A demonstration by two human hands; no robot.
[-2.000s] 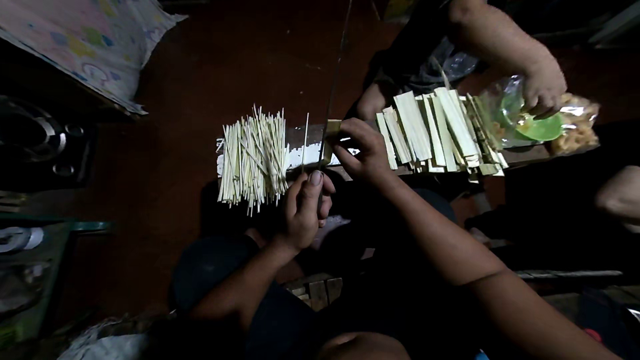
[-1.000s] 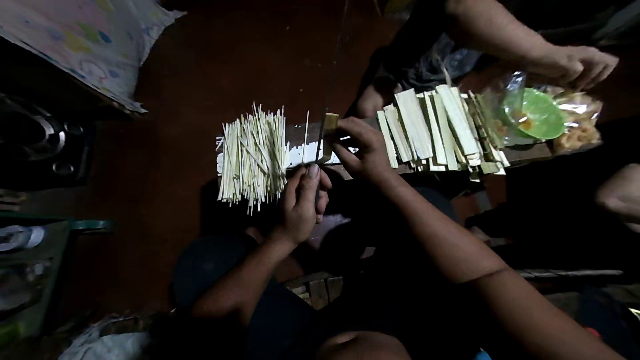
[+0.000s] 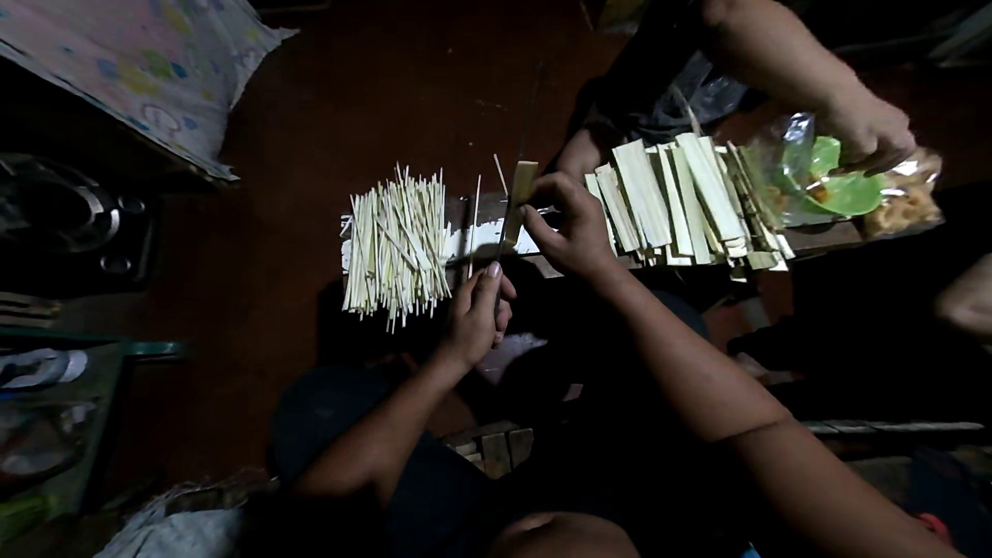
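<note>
My left hand [image 3: 477, 314] is closed around the handle of a dark, thin-bladed knife, whose blade points up and away from me. My right hand [image 3: 570, 225] pinches a flat strip of pale split wood, likely bamboo [image 3: 519, 198], upright against the blade's right side. Just left of the blade stands one thin stick [image 3: 474, 217], and a short sliver [image 3: 500, 174] leans near the strip's top. A heap of thin pale sticks [image 3: 397, 244] lies across the left part of a narrow bench [image 3: 546, 267]. Flat wider strips [image 3: 643, 194] lie side by side to the right.
Another person's hand [image 3: 872, 132] is over a green bowl [image 3: 852, 194] beside a clear bag of ring-shaped snacks [image 3: 907, 198]. A gas stove [image 3: 58, 205] and a green-edged shelf [image 3: 116, 349] stand at left, below a table with a patterned cloth [image 3: 155, 66].
The other person's hand has moved from beyond the bowl back over it. A short sliver now leans beside my strip. My hands have stayed in nearly the same place.
</note>
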